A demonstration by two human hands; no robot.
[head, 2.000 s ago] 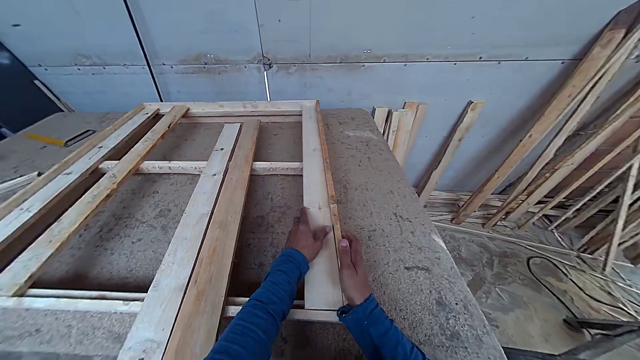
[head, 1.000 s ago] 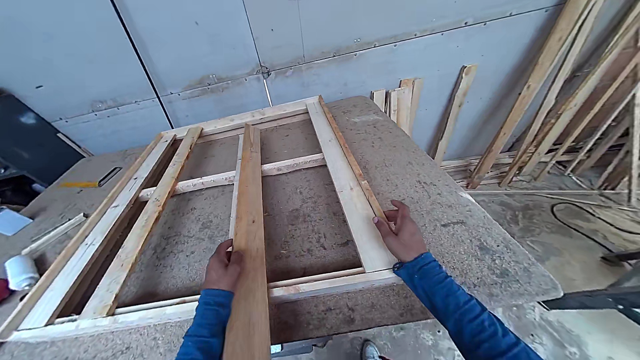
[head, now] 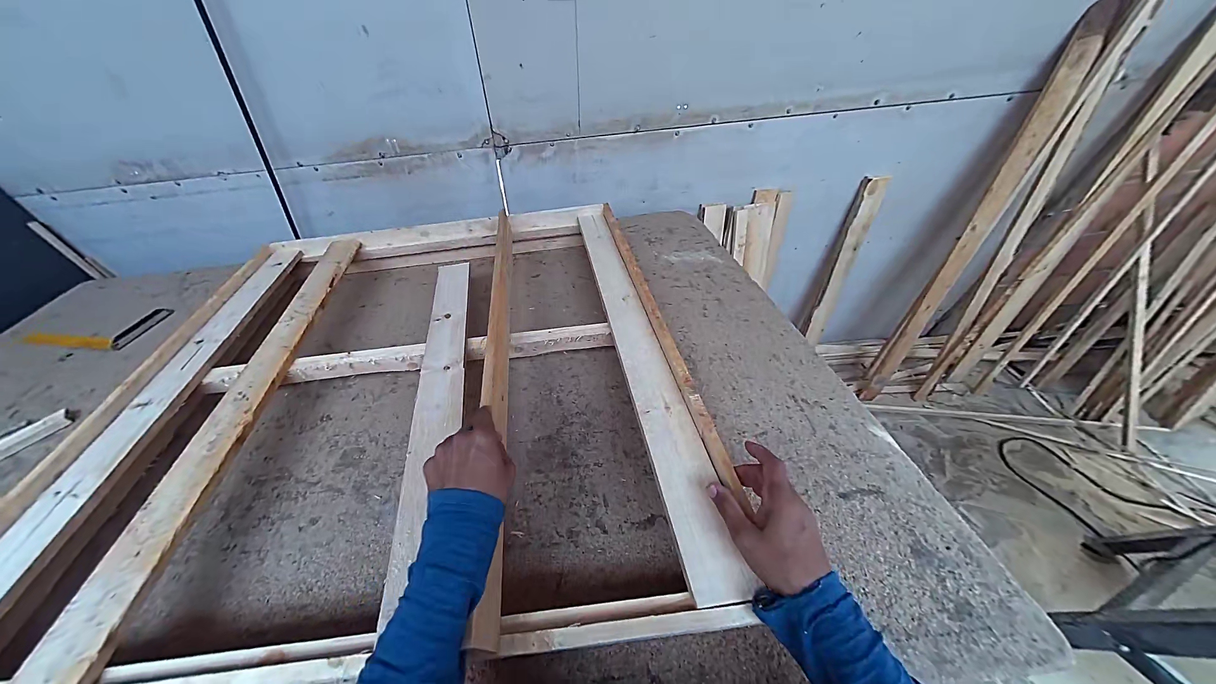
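Observation:
A wooden frame of boards lies on a worn worktable (head: 817, 456). My left hand (head: 472, 461) grips a brown wooden board (head: 497, 323) that stands on its narrow edge across the frame's crosspiece (head: 560, 339). Just left of it a pale board (head: 442, 351) lies flat. My right hand (head: 774, 522) is at the near end of the frame's right side, thumb and fingers around a narrow brown strip (head: 665, 347) that runs beside a wide pale board (head: 646, 408). At the left, a knotty board (head: 228, 427) lies across the frame beside a pale one (head: 161, 408).
A yellow-handled square (head: 76, 340) lies at the table's far left. Short boards (head: 755, 233) and long planks (head: 997, 190) lean against the grey panel wall (head: 665, 57). A black cable (head: 1045, 484) and a dark metal stand (head: 1149, 579) are at the right, beyond the table's edge.
The brown board under my left hand lay flat and has been turned onto its edge, a little farther right. My right hand stays at the right side strip. The view has shifted.

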